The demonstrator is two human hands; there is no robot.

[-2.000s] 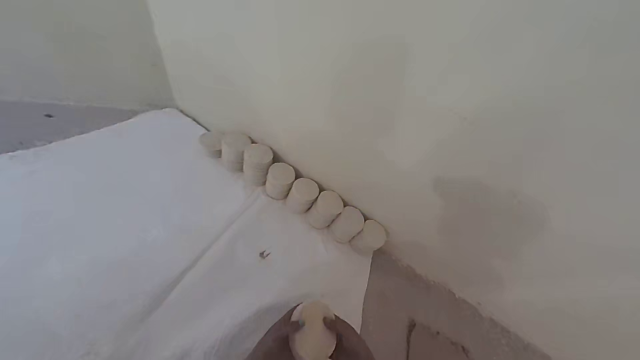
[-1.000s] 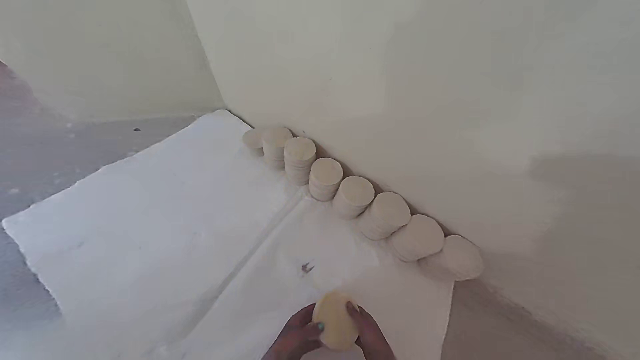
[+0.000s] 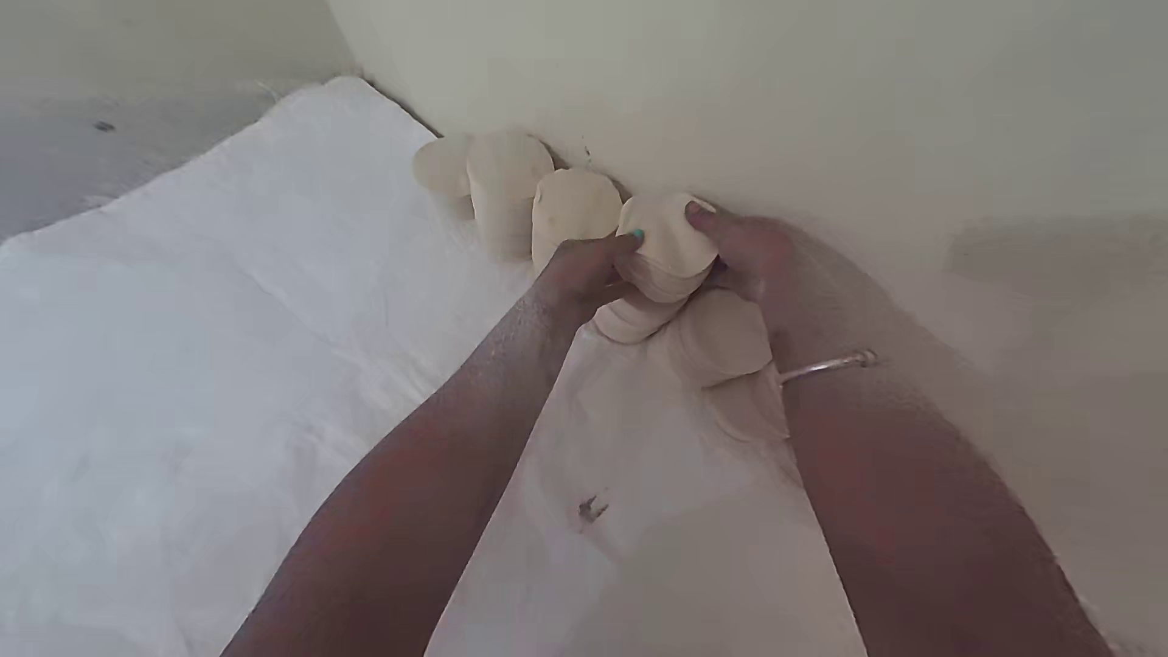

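Note:
My left hand [image 3: 593, 269] and my right hand [image 3: 744, 242] grip a small stack of thin round dough discs [image 3: 668, 235] from both sides, with a thumb on top at each side. The held discs are over or on one of the stacks in the row; whether they rest on it cannot be told. Left of my hands are further disc stacks [image 3: 577, 205], [image 3: 511, 187] and a lower one at the far end. Below my right hand, more disc stacks [image 3: 725, 338] show, partly hidden by my right wrist, which wears a thin bangle [image 3: 829, 366].
The stacks stand on a white cloth [image 3: 228, 365] along the foot of a pale wall [image 3: 821, 100]. A small dark mark or scrap [image 3: 591, 508] lies on the cloth near its lower middle. Grey floor [image 3: 55, 173] shows at the upper left.
Both hands have moved forward from the near edge of the view to the row of stacks, with the discs between them. The view has also come nearer to the row.

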